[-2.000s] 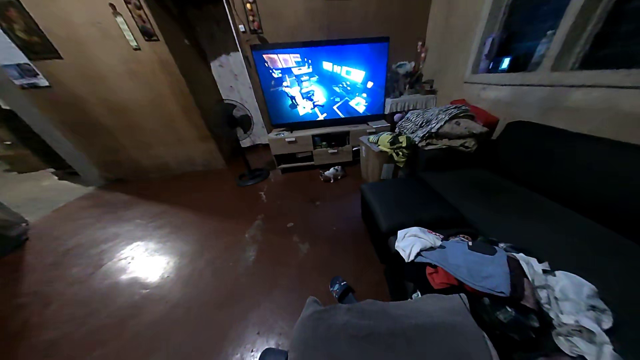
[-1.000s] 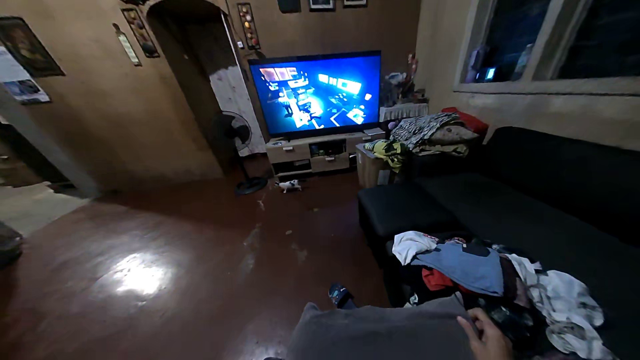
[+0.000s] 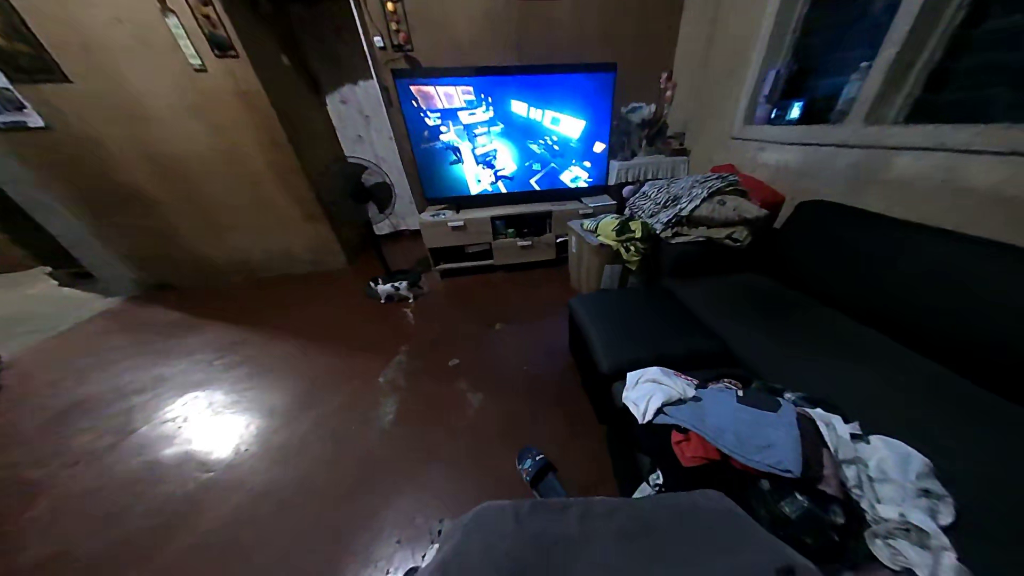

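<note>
Neither of my hands can be clearly made out. Dark grey cloth (image 3: 624, 536) spreads across the bottom of the view, close to me. Just right of it, on the black sofa (image 3: 800, 320), lies a heap of clothes: a blue-grey garment (image 3: 740, 424), a white one (image 3: 656, 390), a red one (image 3: 694, 448) and more white cloth (image 3: 904, 488). A foot in a dark slipper (image 3: 534, 464) rests on the floor beyond the grey cloth.
A lit television (image 3: 512, 132) stands on a wooden cabinet (image 3: 456, 230). Left of it are a standing fan (image 3: 372, 192) and a small black and white animal (image 3: 394, 288) on the red floor. A cardboard box (image 3: 588, 260) bears yellow-green cloth (image 3: 628, 236); patterned cloths (image 3: 688, 200) lie beside it.
A hand at the right edge of the grey cloth one second ago is out of clear sight now. The small animal has moved left across the floor.
</note>
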